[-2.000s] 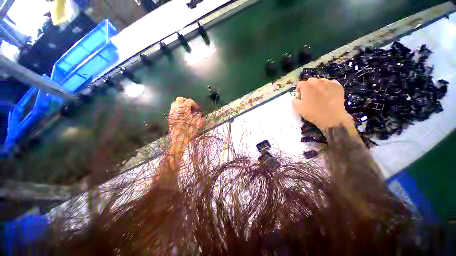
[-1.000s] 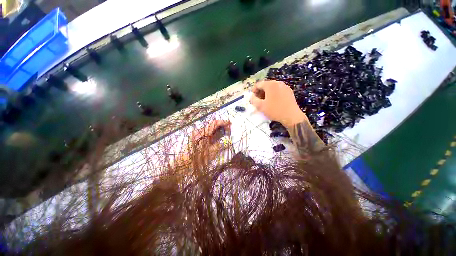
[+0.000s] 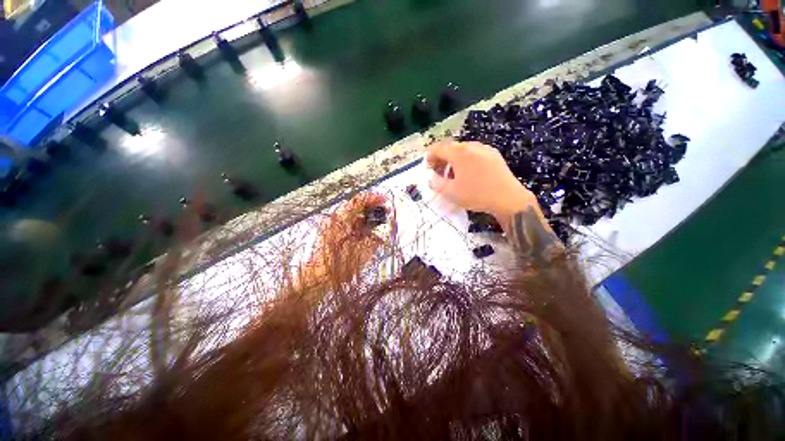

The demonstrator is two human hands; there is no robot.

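Observation:
My left hand point(image 3: 349, 228) is over the white top, partly veiled by hair, with its fingers closed around a small black part point(image 3: 376, 214). My right hand point(image 3: 469, 175) is beside the near edge of the parts pile, thumb and fingertips curled together; whether it holds something cannot be seen. The wide black parts pile point(image 3: 585, 146) lies to the right of it. A single black part point(image 3: 413, 192) lies between the hands. Other black pieces point(image 3: 484, 251) lie nearer me, some partly hidden by hair.
The green conveyor point(image 3: 353, 77) runs beyond a worn pale side rail point(image 3: 594, 62). Three black units point(image 3: 421, 107) stand close together on it, others spaced along it. Blue bins point(image 3: 60, 77) are across the belt. A small black cluster point(image 3: 744, 69) lies at the table's far end.
From two seconds ago, my left hand has moved from over the belt to the white top, where it holds a part. The view has shifted right. Over the last second both hands have barely moved.

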